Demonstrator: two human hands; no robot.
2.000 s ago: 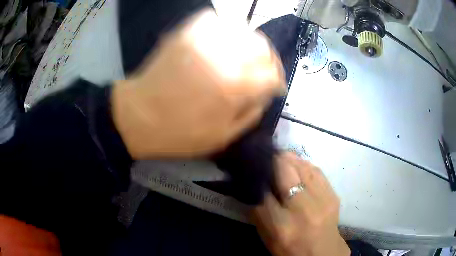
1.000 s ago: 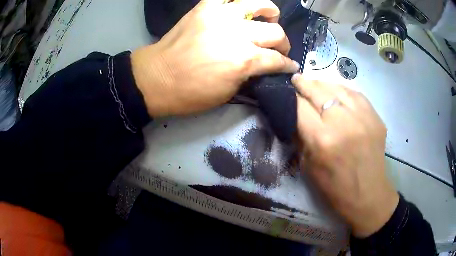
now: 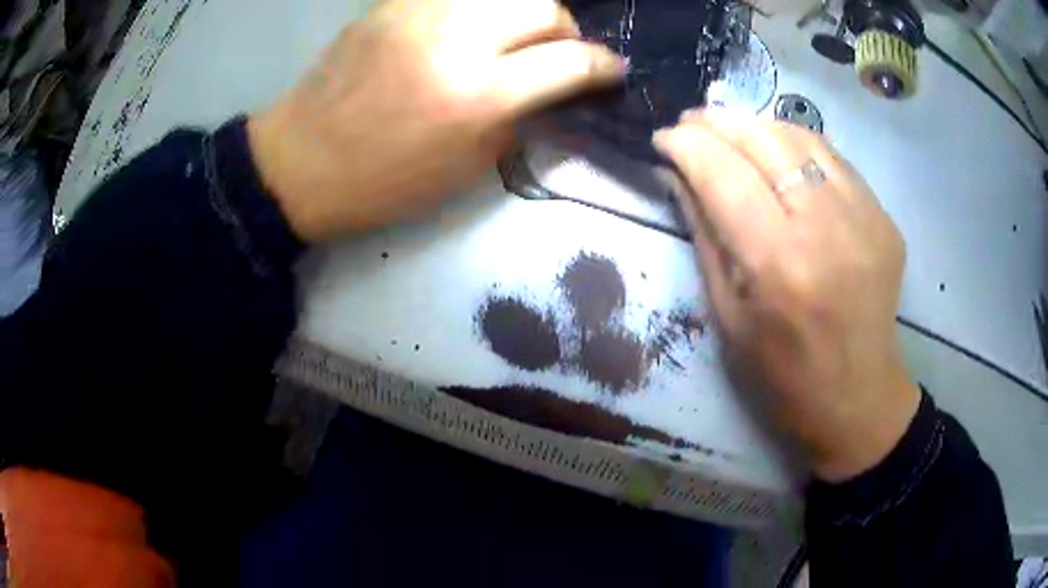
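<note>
A dark garment piece [image 3: 667, 57] with pale stitch lines lies at the top centre, its right edge beside the presser foot [image 3: 724, 29] and the round needle plate [image 3: 753, 75]. My left hand [image 3: 420, 109] holds the cloth's left part, fingertips near its middle; the hand is slightly blurred and partly cut off by the top edge. My right hand [image 3: 793, 253], with a ring, holds the near right edge, fingertips just below the foot. Part of the cloth is blurred between the hands. The needle cannot be made out.
The white table [image 3: 414, 310] has dark blotches and a tape measure scale [image 3: 552, 457] along its front edge. A ribbed cream-yellow knob [image 3: 886, 63] and a small metal disc [image 3: 798, 111] are at upper right. Dark cloth [image 3: 40, 69] lies at far left.
The near part of the cloth, folded down between the hands a second ago, is now spread up towards the foot. My left hand has moved up and left; my right hand has shifted slightly up.
</note>
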